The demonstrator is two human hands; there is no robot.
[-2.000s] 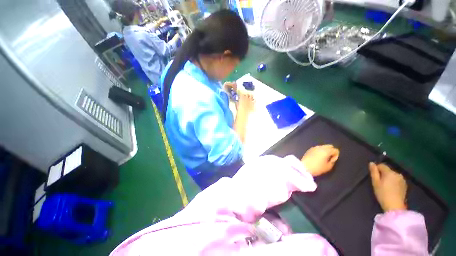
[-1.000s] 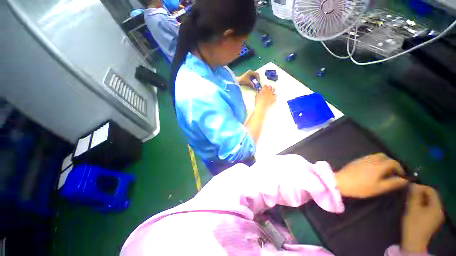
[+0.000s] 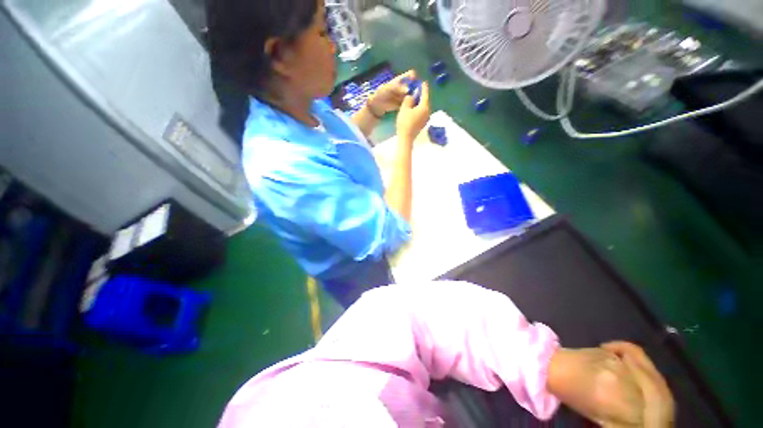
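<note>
The black work tray (image 3: 556, 280) lies in front of me at the lower right. My left hand (image 3: 596, 386), in a pink sleeve, is over the tray's near right part, blurred, with its back to the camera. Fingers (image 3: 657, 386) against its far side seem to be my right hand, mostly hidden and near the bottom edge. The two hands look touching. I cannot see whether either holds anything.
A person in blue (image 3: 322, 188) holds a small blue unit (image 3: 413, 90) over a white mat (image 3: 435, 242). A blue parts bin (image 3: 495, 203) lies on it. A white fan (image 3: 519, 23) and cable stand behind; a blue stool (image 3: 149, 313) is lower left.
My left hand has moved from the tray's middle towards its near right and meets the other hand. The neighbour's hands are raised from the mat with the blue unit. The camera view has shifted.
</note>
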